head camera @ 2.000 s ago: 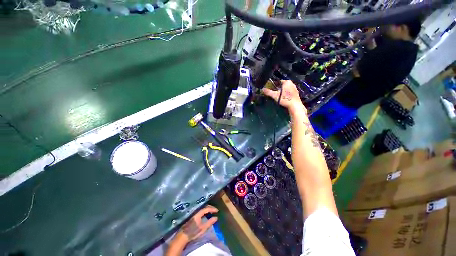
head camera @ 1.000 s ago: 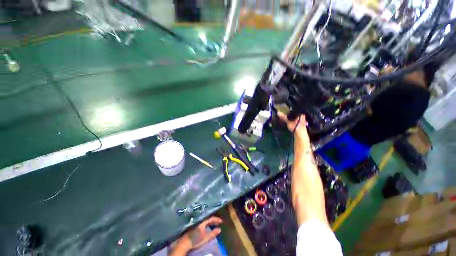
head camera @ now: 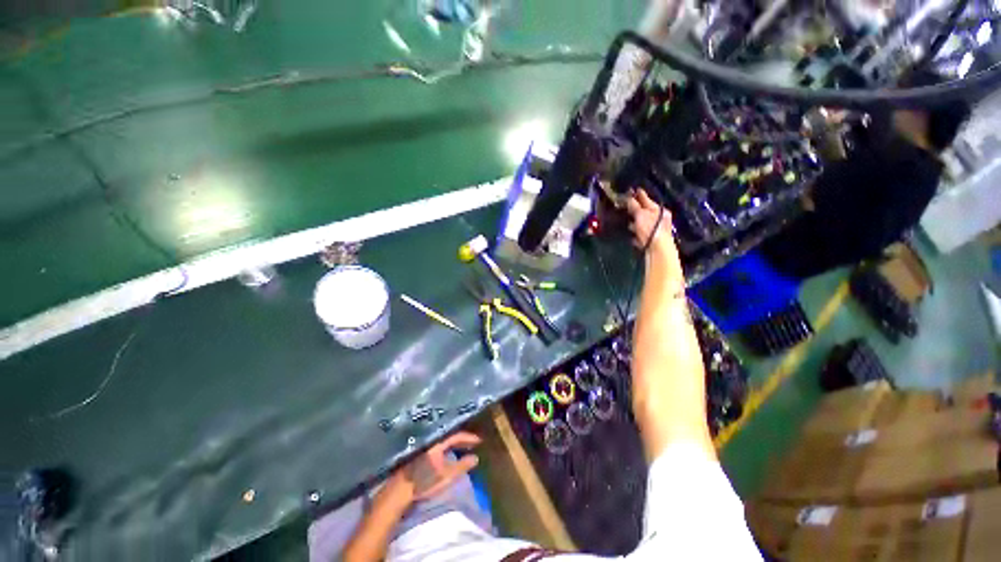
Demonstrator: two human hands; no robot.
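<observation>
My right hand (head camera: 650, 222) is reached out to the far side of the bench, beside the blue-white bench box (head camera: 540, 214) and the black arm. Its fingers are bent near a small blurred brownish thing; I cannot tell whether it grips anything. My left hand (head camera: 441, 467) is at the bench's near edge, palm turned up, fingers apart, empty. The black compartment tray (head camera: 593, 483) lies between the arms, with round units in rows. One ring unit (head camera: 540, 407) glows green, another (head camera: 562, 388) yellowish.
On the bench lie a white tub (head camera: 353, 305), a slim stick (head camera: 431, 313), yellow-black pliers (head camera: 502, 323), green-black cutters (head camera: 540, 292) and a yellow-headed hammer (head camera: 509, 288). A blue crate (head camera: 744, 292) and cartons (head camera: 878, 461) stand right. A person in black (head camera: 867, 209) is at upper right.
The camera view has shifted. The lit rings have changed from pink-red to green and yellowish. My right hand stays by the bench box and my left hand stays at the bench edge.
</observation>
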